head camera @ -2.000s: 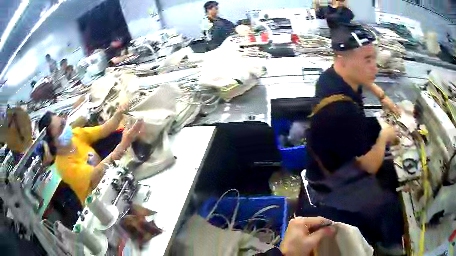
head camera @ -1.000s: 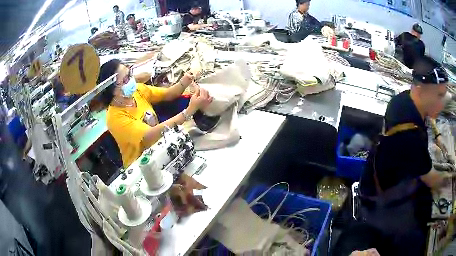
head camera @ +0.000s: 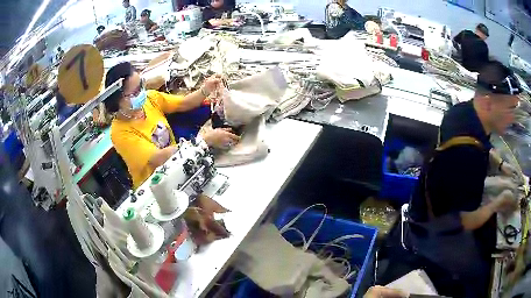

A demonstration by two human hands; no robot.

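A piece of beige cloth [head camera: 416,283] shows at the bottom edge, right of the middle, largely cut off by the frame. My left hand [head camera: 385,292] is at its left side; only the fingers show, and they appear closed on the cloth's edge. What part of a bag the cloth is cannot be told. My right hand is not in view.
A blue bin [head camera: 364,244] holds beige tote bags [head camera: 285,262] with loop handles. Left of it stand a white table [head camera: 279,169], a sewing machine [head camera: 189,166] and thread cones [head camera: 140,230]. A person in yellow handles a bag; a person in black sits right.
The view has swung left and down since the first frame. My hand dropped nearly out of view, then shows again with the cloth. The person in yellow has lowered one hand on the bag.
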